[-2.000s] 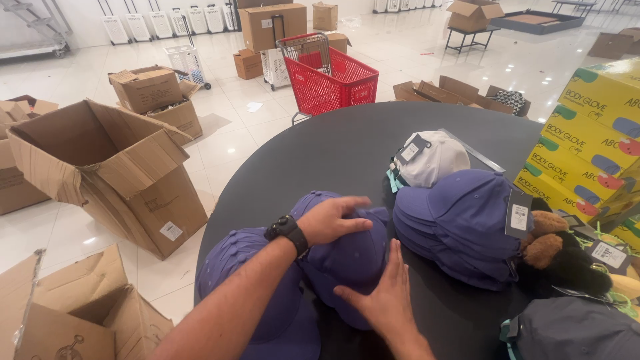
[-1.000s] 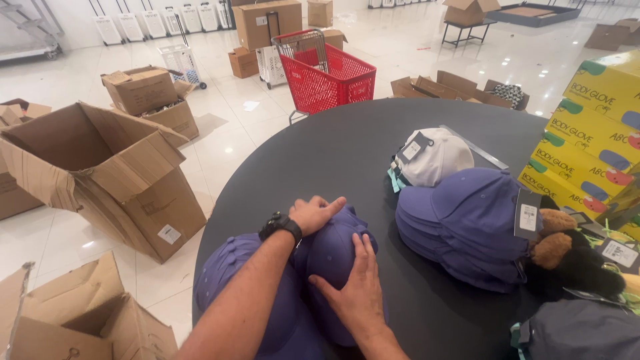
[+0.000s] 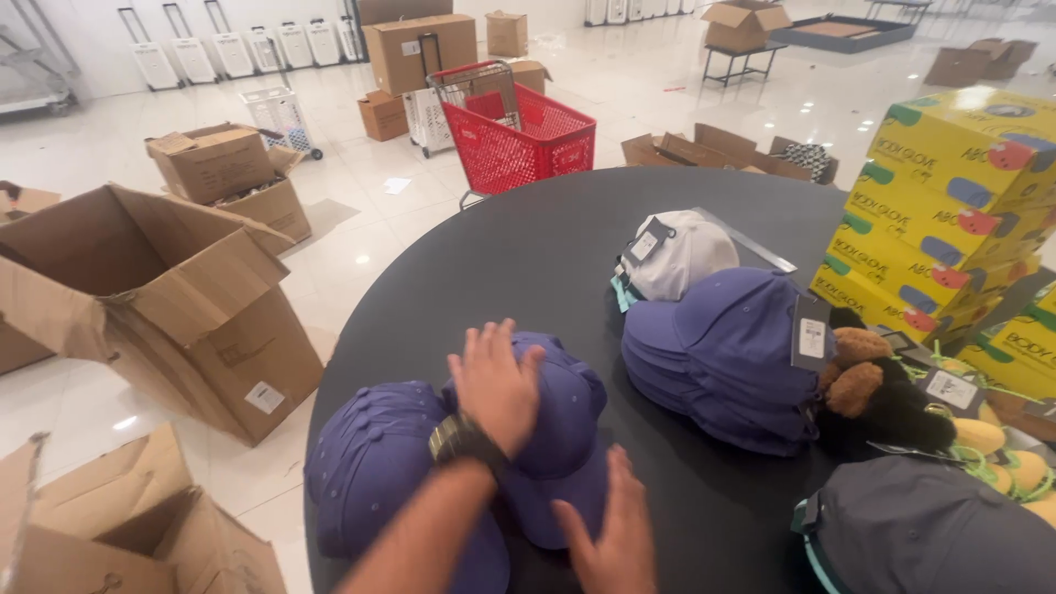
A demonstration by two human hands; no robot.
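Note:
My left hand [image 3: 497,388], with a black watch at its wrist, lies flat on the crown of a stack of purple baseball caps [image 3: 569,412]. Beside the brim of that stack is my right hand [image 3: 615,528], fingers apart; whether it touches the brim is hard to tell. Another row of nested purple caps [image 3: 355,470] sits directly to the left, partly behind my left forearm. To the right stands a third purple cap stack [image 3: 709,346] with a hanging tag [image 3: 811,330]. A white cap [image 3: 681,252] is behind it, and dark grey caps [image 3: 932,528] lie at the lower right.
Everything named rests on a round black table [image 3: 462,272]. Yellow shoe boxes [image 3: 932,223] are stacked at its right, near plush items [image 3: 858,371]. Open cardboard boxes [image 3: 198,330] stand on the floor at left. A red shopping cart [image 3: 528,132] is beyond the table.
My left hand has spread open over the top of the middle caps. My right hand, earlier around their side, has moved down toward the brim.

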